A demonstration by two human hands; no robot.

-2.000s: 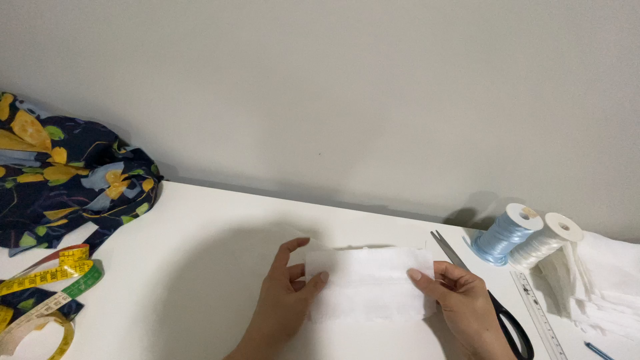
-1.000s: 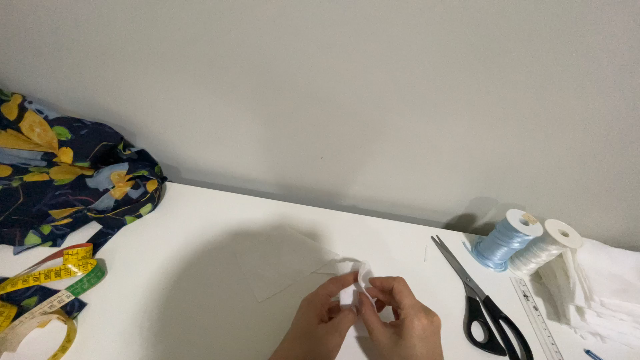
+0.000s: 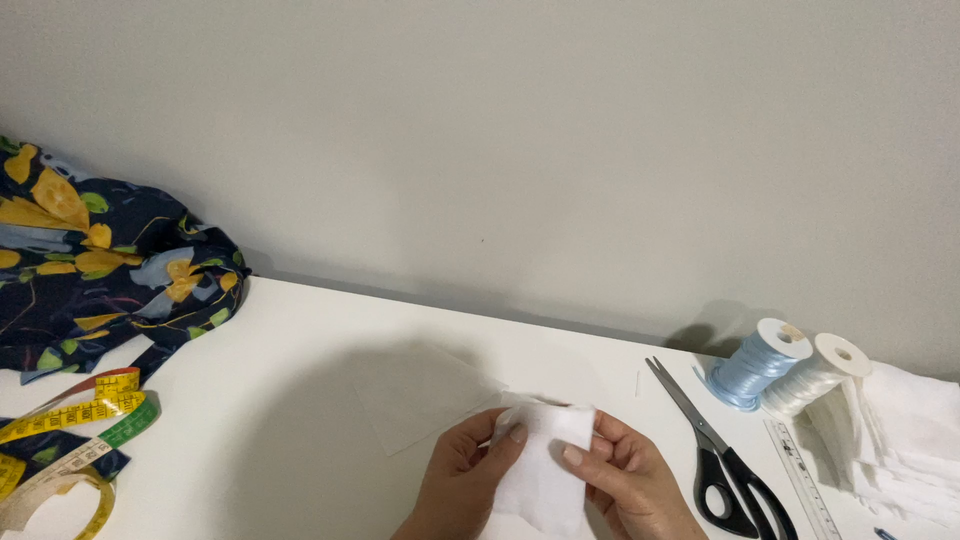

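Note:
A piece of white fabric (image 3: 546,465), folded into a narrow upright shape, is held near the table's front. My left hand (image 3: 469,472) pinches its left edge, thumb on the near face. On its right edge my right hand (image 3: 634,476) grips with the thumb in front and fingers behind. A thin, sheer white sheet (image 3: 427,394) lies flat on the table just behind my left hand. Black-handled scissors (image 3: 709,442) rest to the right of my right hand, blades closed.
Spools of light blue ribbon (image 3: 757,367) and white ribbon (image 3: 814,379) lean near the wall. A clear ruler (image 3: 802,480) and stacked white cloth (image 3: 911,442) lie at the right. Navy patterned fabric (image 3: 112,277) and a yellow tape measure (image 3: 71,416) are at the left.
Two seconds ago the white fabric was spread wide between my hands. My hands came together and it is now folded narrower. The scissors, earlier partly behind my right hand, show more fully.

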